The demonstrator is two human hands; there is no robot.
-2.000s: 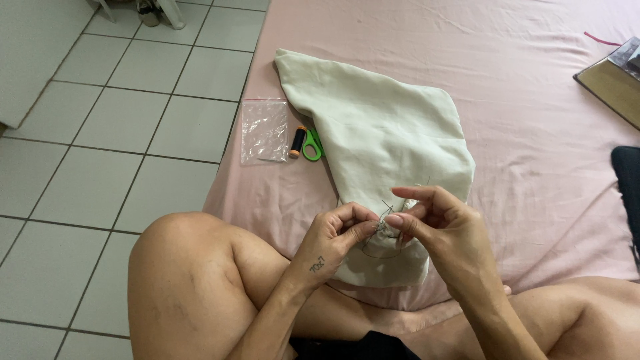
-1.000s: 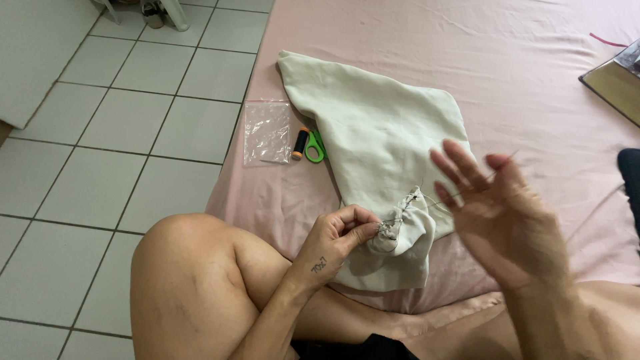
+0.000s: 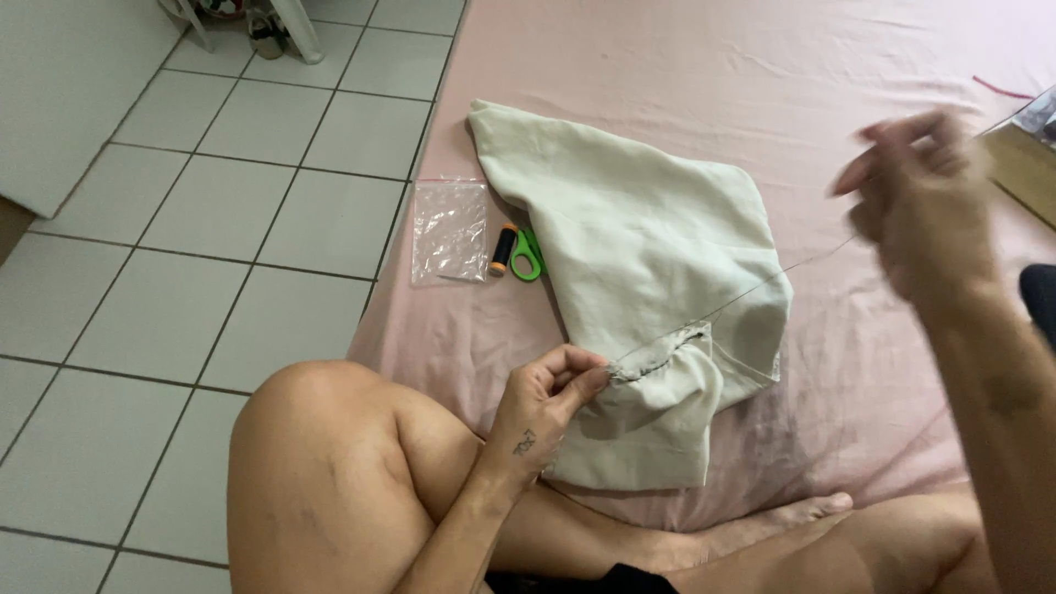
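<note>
My left hand pinches the frayed edge of a cream cloth between thumb and fingertips. Dark stitches run along that gathered edge. From the cloth a thin dark thread stretches taut up to my right hand, which is raised at the right and blurred. Its fingertips are drawn together on the thread; whether they hold a needle cannot be seen. Left of the cloth lie green-handled scissors, partly under it, and a spool of black thread with orange ends.
A clear zip bag lies near the left edge of the pink bedsheet. At the far right are a book-like object, a red strip and a dark item. White floor tiles adjoin the bed.
My right hand has moved from beside my left hand at the cloth up and to the right, drawing the thread out. My left hand keeps its pinch on the cloth.
</note>
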